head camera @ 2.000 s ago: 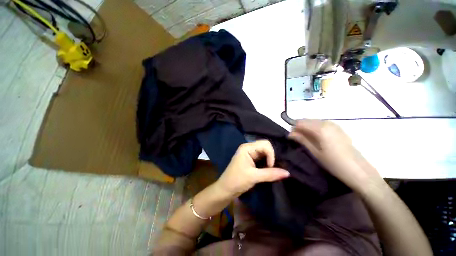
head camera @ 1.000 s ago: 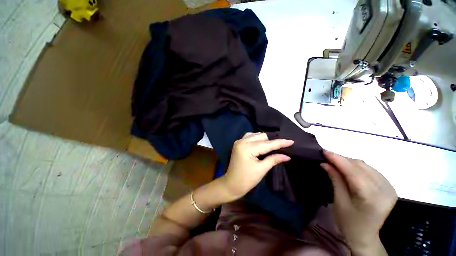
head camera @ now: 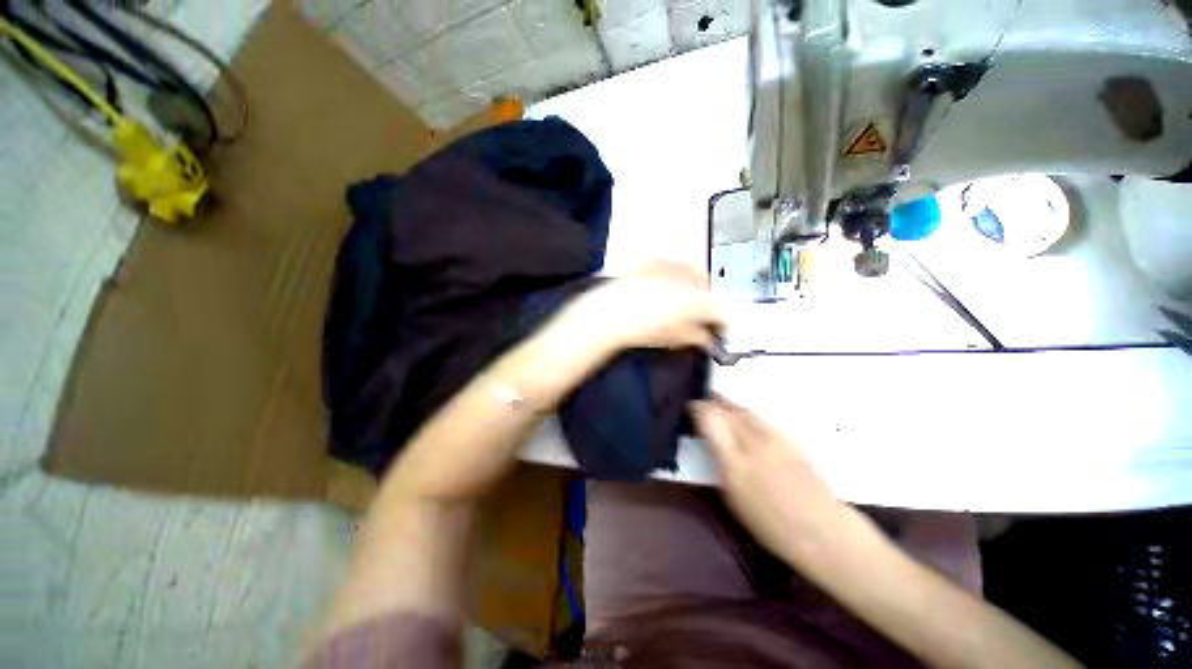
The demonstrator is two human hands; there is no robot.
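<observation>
The dark garment (head camera: 484, 248), navy and brown-maroon, lies heaped on the left end of the white table (head camera: 902, 438) and over the cardboard. My left hand (head camera: 654, 307) is on the garment's right end, its fingers at the upper edge of the cloth and partly hidden. My right hand (head camera: 732, 438) has its fingertips on the same end, lower down, pinching the edge. Both hands are slightly blurred. The cloth end lies just left of the sewing machine's needle plate (head camera: 743, 272), not under the presser foot (head camera: 787, 264).
The off-white sewing machine head (head camera: 837, 118) stands at the upper right. A blue disc (head camera: 915, 217), a round white item (head camera: 1026, 214) and a thin dark rod (head camera: 961, 307) are by it. The cardboard (head camera: 196, 353) and a yellow plug (head camera: 164, 177) are at the left. A dark crate (head camera: 1137, 588) is lower right.
The garment's near end has moved from my lap onto the table beside the needle plate. Both hands have moved up and left with it. The view has shifted too.
</observation>
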